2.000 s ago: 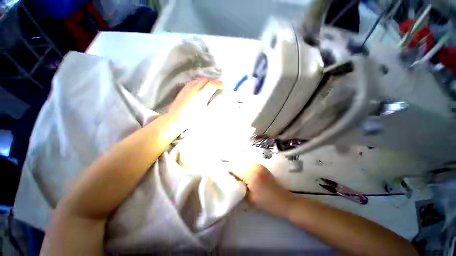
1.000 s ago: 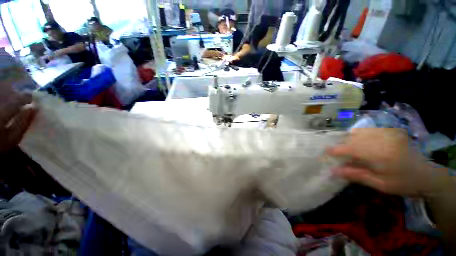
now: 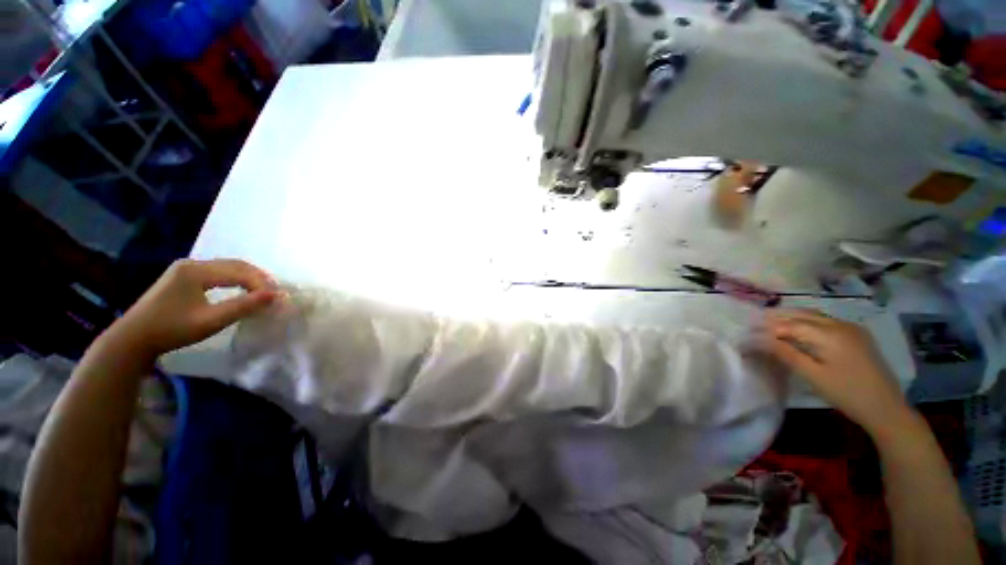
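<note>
A pale cloth (image 3: 518, 370) with a gathered, ruffled upper edge lies along the table's front edge and hangs down over it. My left hand (image 3: 204, 304) pinches the cloth's left end between thumb and fingers. My right hand (image 3: 822, 348) holds its right end, with the fingertips at the cloth's upper corner. The off-white sewing machine (image 3: 761, 94) stands behind the cloth. Its presser foot and needle area (image 3: 585, 188) does not touch the cloth. Thread snips with pink handles (image 3: 730, 285) lie on the bed, behind the cloth and left of my right hand.
The white table (image 3: 364, 166) extends left of the machine head. A red basket (image 3: 794, 469) with pale cloth pieces is below the table's front right. A perforated basket (image 3: 985, 441) is at the right edge. Grey cloth (image 3: 39, 414) lies at lower left. Metal frames stand at upper left.
The cloth was bunched under the needle, then held up stretched between both hands in front of the machine. Now it is lowered onto the table's front edge, and the view points down again.
</note>
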